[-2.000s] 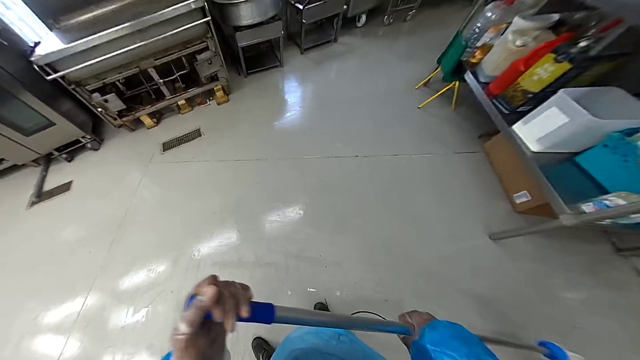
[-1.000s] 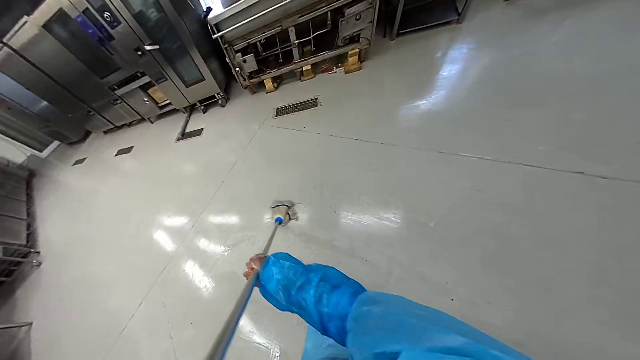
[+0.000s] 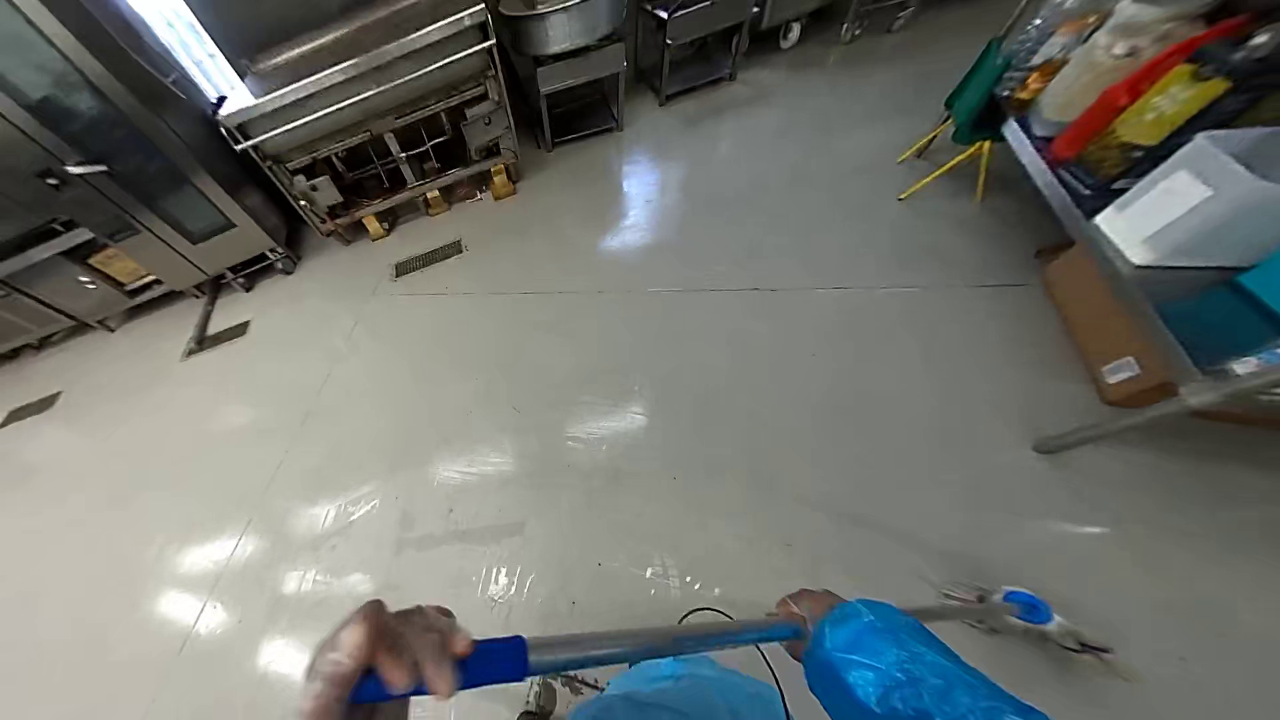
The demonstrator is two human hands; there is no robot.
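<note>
A metal mop handle with a blue grip lies across the bottom of the view. My left hand, in a clear glove, is closed round the blue grip at its left end. My right hand, below a blue plastic sleeve, holds the shaft farther right. Beyond that sleeve the mop head, with a blue socket and blurred pale strands, is at floor level at the lower right. A thin black cord curves behind the handle near my blue apron.
At the right stands a metal table with a plastic bin and bottles, a cardboard box beneath. A green-and-yellow folding stand is beside it. Ovens and an open-based steel unit line the back left, near floor drains.
The mop head has moved from the floor ahead of me to my lower right. My left hand, out of view one second ago, shows again on the grip. The view has swung right.
</note>
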